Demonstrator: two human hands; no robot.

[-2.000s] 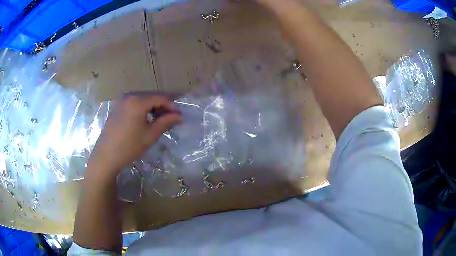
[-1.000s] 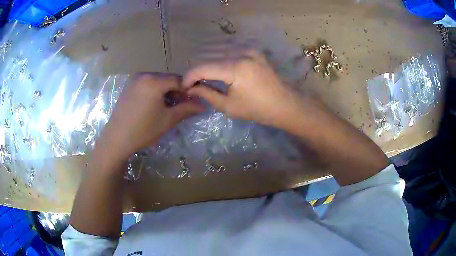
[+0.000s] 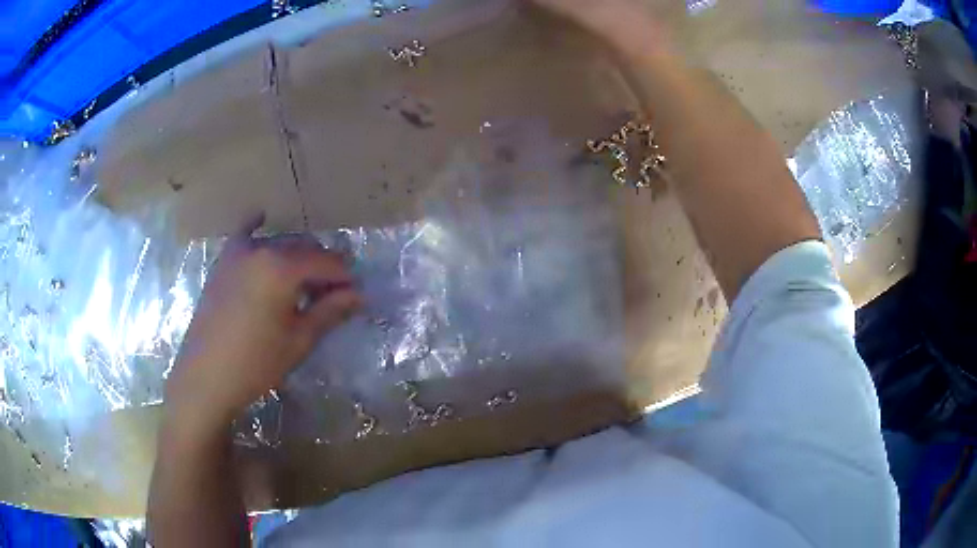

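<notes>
Clear plastic bags point(image 3: 536, 289) lie flat on the cardboard in front of me. Small metal pieces point(image 3: 429, 410) show along their near edge. My left hand point(image 3: 268, 305) is over the left part of the bags, thumb and fingers curled close together; whether they hold anything is hidden by blur. My right arm reaches across the bench. My right hand point(image 3: 600, 19) is at the top edge of the picture, blurred and partly cut off, so its grip does not show. A loose cluster of gold-brown metal pieces point(image 3: 632, 152) lies on the cardboard left of my right forearm.
Glossy plastic with metal pieces covers the bench's left side point(image 3: 75, 310). More plastic point(image 3: 862, 171) lies at the right. Cardboard point(image 3: 214, 139) covers the bench. Blue bins point(image 3: 139, 43) stand along the far left edge. Dark fabric point(image 3: 911, 332) hangs at the right.
My right hand has moved away from my left hand, out to the far edge of the bench. The flat bags are more visible. My left hand has moved slightly toward me.
</notes>
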